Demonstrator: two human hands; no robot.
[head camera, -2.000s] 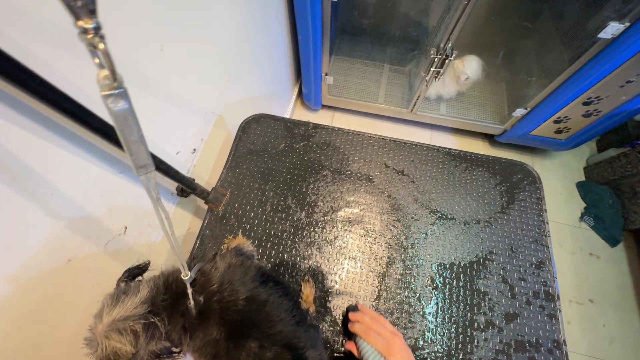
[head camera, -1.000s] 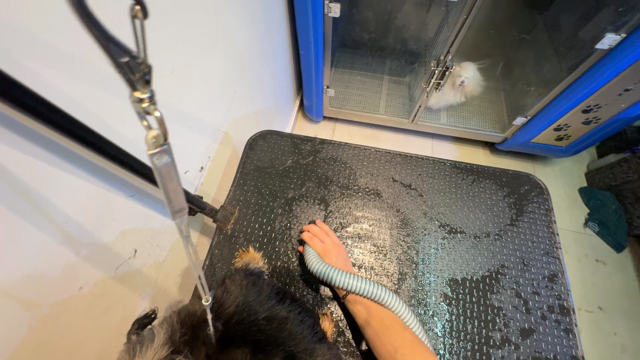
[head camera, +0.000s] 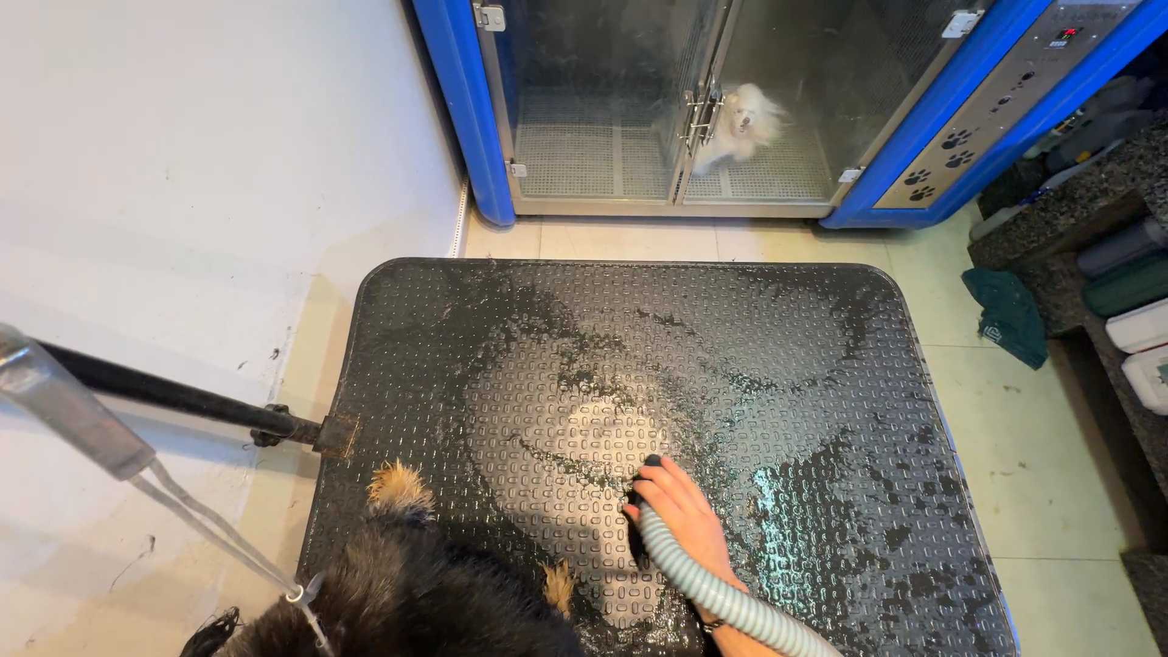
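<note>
My right hand (head camera: 683, 518) is closed around the black nozzle end of a ribbed grey hose (head camera: 721, 593), low over a wet black grooming table (head camera: 411, 347) with a textured rubber top. The hose runs back along my forearm to the bottom edge. At the lower left a dog with dark fur (head camera: 429, 584) and tan paws stands on the table, its head and much of its body cut off or hidden. A grooming loop (head camera: 219, 529) hangs down to it. My left hand does not show.
A black grooming arm (head camera: 182, 388) is clamped at the table's left edge, beside a white wall. Beyond the table stands a blue cabinet (head camera: 497, 109) with glass doors and a fluffy white dog (head camera: 744, 123) inside. A dark green cloth (head camera: 1008, 315) lies right, near a stone shelf (head camera: 1058, 228).
Two seconds ago my right hand was at the bottom edge of the view; it now shows farther over the table with the hose. Paler patches on the wet tabletop have changed shape.
</note>
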